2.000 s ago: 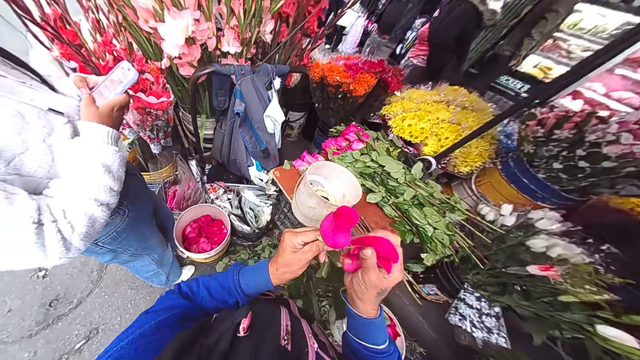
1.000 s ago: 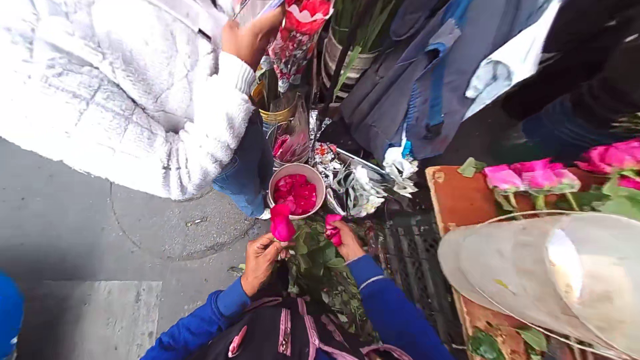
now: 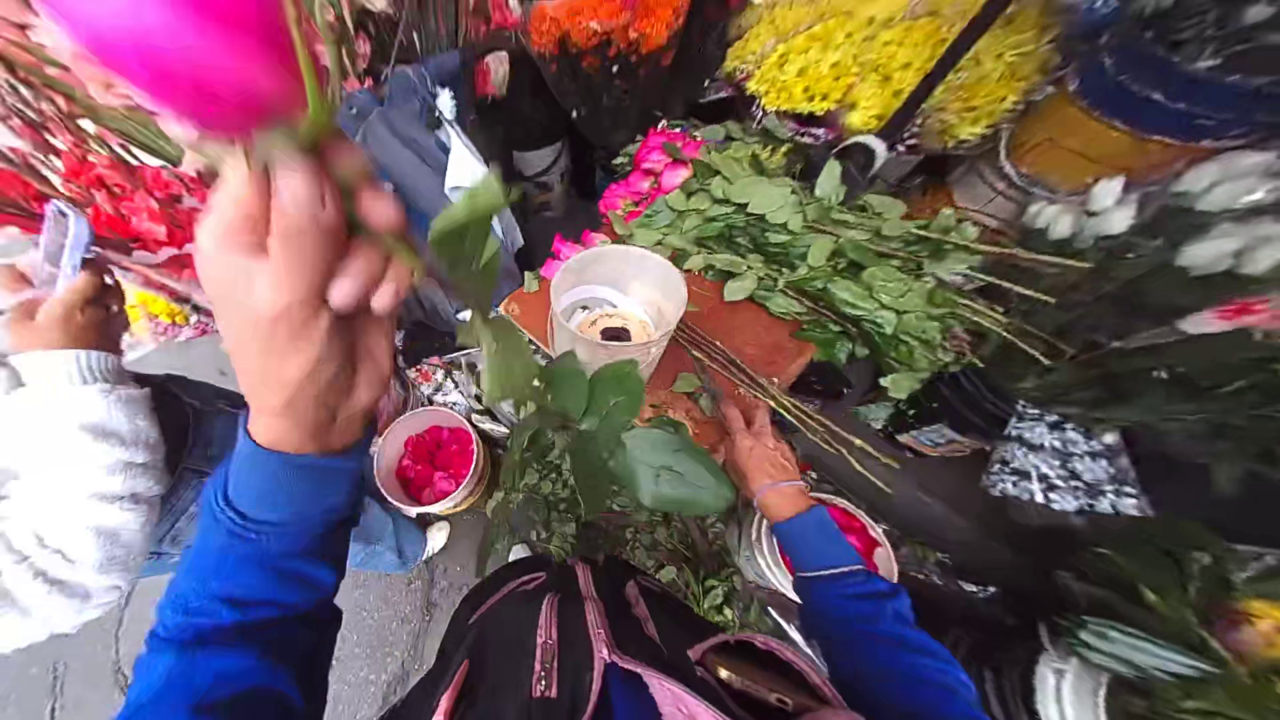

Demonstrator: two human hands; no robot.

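Note:
High at the left, my left hand (image 3: 300, 290) grips the stem of a pink rose (image 3: 190, 60), its bloom blurred close to the camera. The rose's green leaves (image 3: 600, 420) hang across the middle of the view. My right hand (image 3: 755, 450) rests at the near edge of a reddish-brown board (image 3: 745, 330), by some bare stems (image 3: 780, 395); whether it holds anything is unclear. On the board stands a whitish plastic bucket (image 3: 650, 335). Behind it lie leafy rose stems (image 3: 830, 240) with pink blooms (image 3: 655, 170).
A bucket of pink petals (image 3: 437, 465) stands at lower left, another (image 3: 850, 535) under my right forearm. A person in a fluffy white sleeve (image 3: 80, 480) is at the left, holding a phone (image 3: 62, 240). Yellow flowers (image 3: 880, 70) and orange flowers (image 3: 605, 25) stand behind. A black backpack (image 3: 570, 640) is in front of me.
The view has swung back toward the board and flowers. My left hand now holds a stemmed rose up high; one second ago both hands held pink petals. My right hand has moved to the board's edge.

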